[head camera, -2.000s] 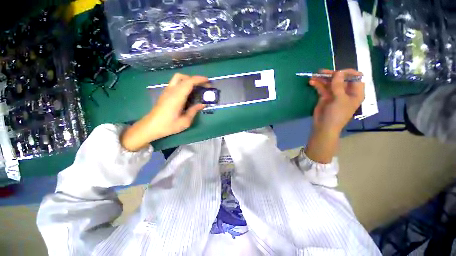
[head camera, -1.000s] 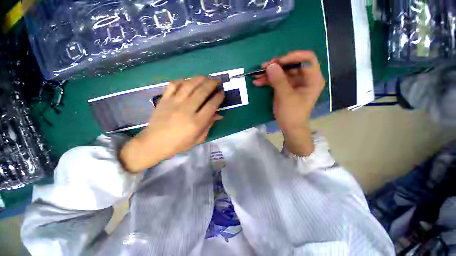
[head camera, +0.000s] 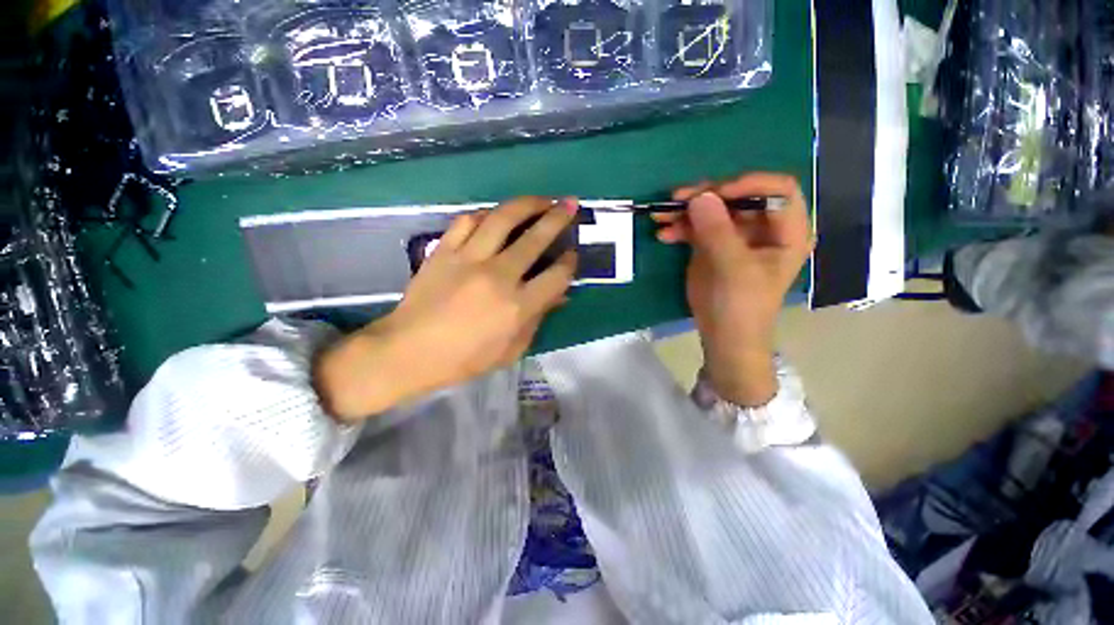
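My left hand (head camera: 470, 287) lies over the middle of the dark grey adhesive sheet (head camera: 336, 260), fingers pointing right, fingertips near the sheet's black part. A black housing (head camera: 420, 252) shows partly at the hand's left edge, mostly hidden under it. I cannot tell how firmly the hand holds it. My right hand (head camera: 739, 238) holds a thin dark pointed tool (head camera: 745, 203) between thumb and fingers. Its tip points left and reaches the sheet's upper right part, close to my left fingertips. The sheet's white corner shows at its right end.
A clear blister tray (head camera: 464, 116) with several housings lies behind the sheet. A wide black band on white paper (head camera: 843, 159) is at right. Loose black frames (head camera: 147, 214) and another tray (head camera: 55, 330) are at left. A clear tray (head camera: 1026, 122) and a person's sleeve (head camera: 1038, 287) are at far right.
Two seconds ago my left hand held the housing up, bright square showing, and the tool was away from the sheet. Now the hand lies on the sheet and the tool tip is at it.
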